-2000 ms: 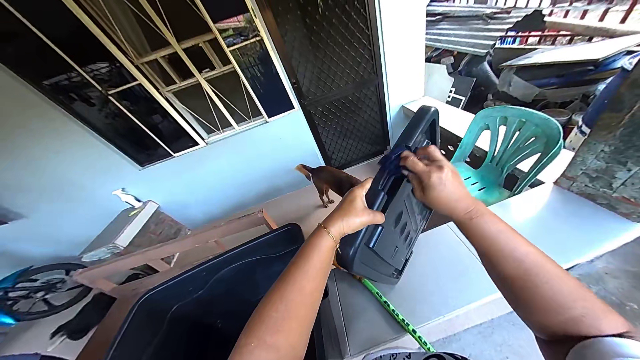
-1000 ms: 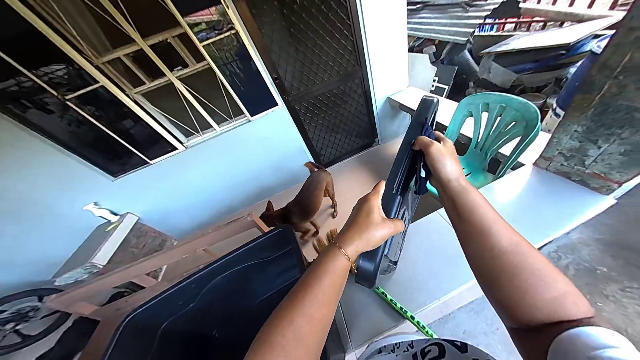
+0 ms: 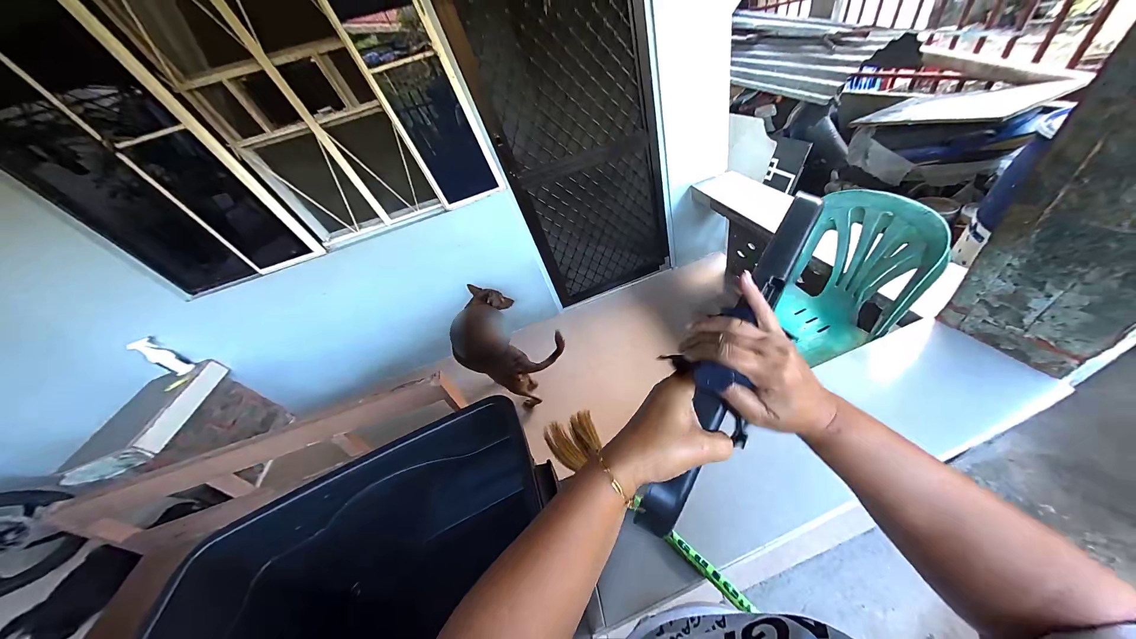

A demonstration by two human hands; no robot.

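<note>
A black hard plastic case [image 3: 785, 244] stands on its narrow edge, tilted, over the tiled ledge. My left hand [image 3: 670, 435] grips its lower part, with a thin gold bracelet at the wrist. Higher up, my right hand [image 3: 754, 359] lies on the case's side around a dark blue piece, perhaps its handle, with the index finger stretched upward. The far face of the case is hidden. Beneath its lower end runs a green patterned handle or strip [image 3: 706, 568]. The straw bristles of a broom [image 3: 575, 439] show left of my left hand.
A large black plastic bin [image 3: 355, 541] fills the lower left, beside a brown wooden frame [image 3: 266, 444]. A brown dog [image 3: 488, 342] is on the tiles near the wall. A green plastic chair [image 3: 874, 266] stands right of the case; a screen door [image 3: 581, 142] is behind.
The case has turned from showing its broad face to nearly edge-on. My right hand has shifted over its side. The dog has turned about near the wall, and the broom bristles show more fully.
</note>
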